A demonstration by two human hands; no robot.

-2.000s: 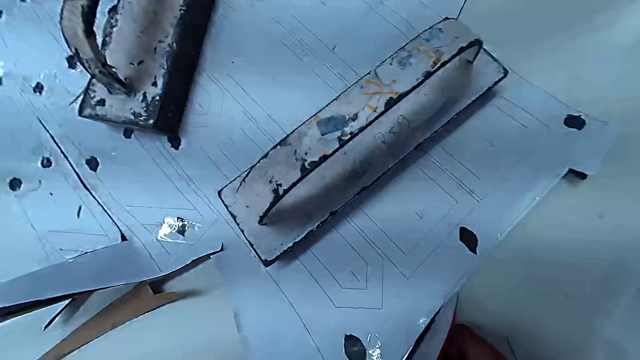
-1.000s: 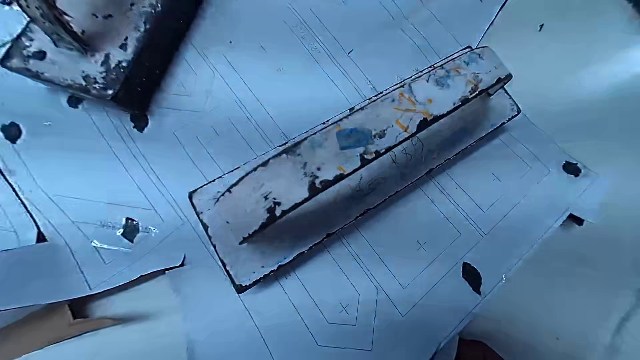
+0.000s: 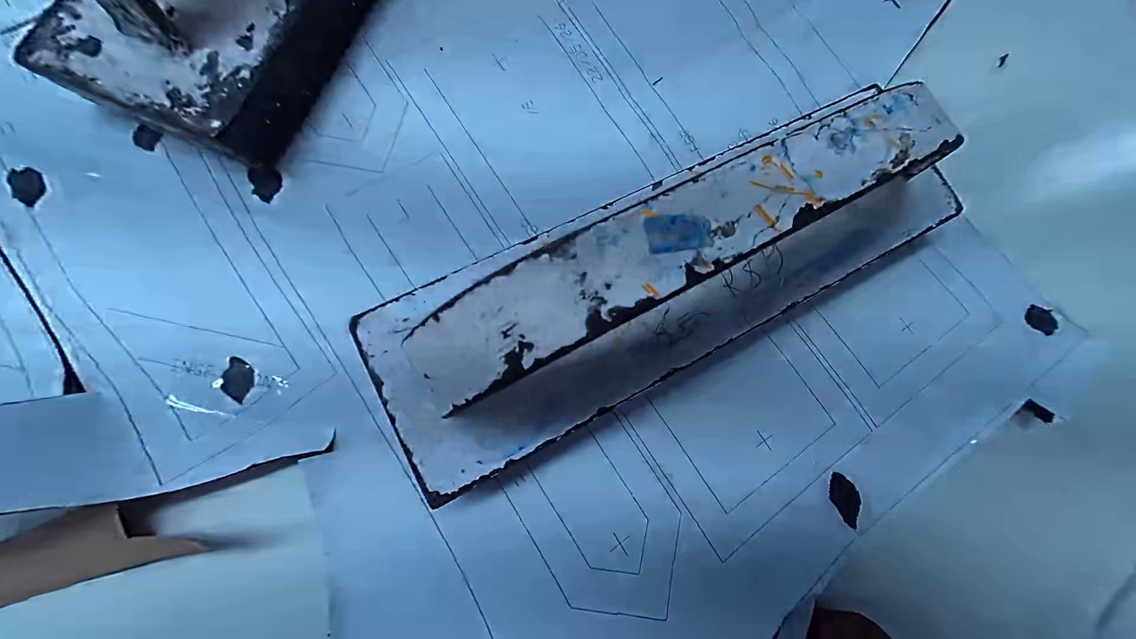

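Observation:
A long, chipped white-painted metal weight with a raised strip handle (image 3: 692,235) lies diagonally across a paper pattern sheet (image 3: 763,444) printed with nested outlines and punched with dark holes. At the upper left, a second worn weight with a dark side (image 3: 160,71) rests on the paper. A dark reddish-brown rounded shape (image 3: 843,624) shows at the bottom edge, beside the sheet's lower right edge; it may be part of my right hand, but too little shows to tell. My left hand is not in view.
Another sheet with a torn-looking edge (image 3: 177,461) overlaps at the left. Brown paper or card (image 3: 80,546) shows beneath it at the lower left. A pale surface (image 3: 1003,532) extends at the right. Clear shiny tape (image 3: 200,406) lies by one hole.
The view has shifted and turned somewhat. Both weights appear to lie in the same places on the paper.

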